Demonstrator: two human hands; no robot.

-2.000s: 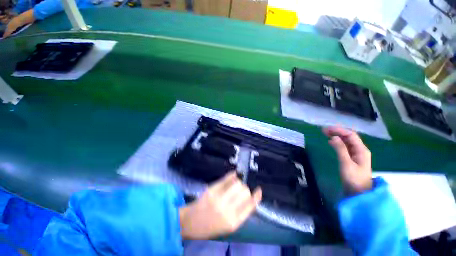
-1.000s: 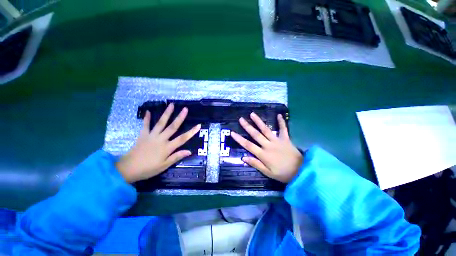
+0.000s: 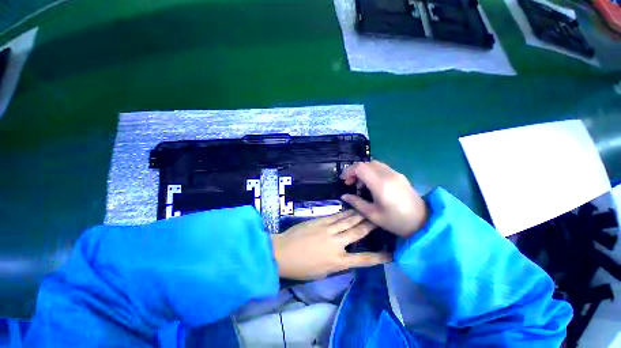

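Observation:
A black plastic housing (image 3: 218,163) lies flat on a silvery foam sheet (image 3: 133,170) in front of me. White bracket-shaped patches (image 3: 285,196) and a pale shiny strip (image 3: 269,194) show on it. My left hand (image 3: 320,246) reaches across the housing's lower part and lies on its lower right with fingers spread. My right hand (image 3: 388,198) is at the housing's right edge, just above my left fingers, with thumb and fingers bent. Whether it pinches a small piece cannot be told. My left sleeve hides the housing's lower left.
Two more housings (image 3: 453,24) (image 3: 555,27) lie on foam sheets at the top right. Another foam sheet (image 3: 22,61) is cut off at the left edge. A white sheet (image 3: 538,170) lies at right, with loose black pieces (image 3: 572,251) below it on the green surface (image 3: 238,61).
My left hand has moved from the housing's left side across to its lower right. My right hand has curled its fingers at the right edge. The view has shifted slightly.

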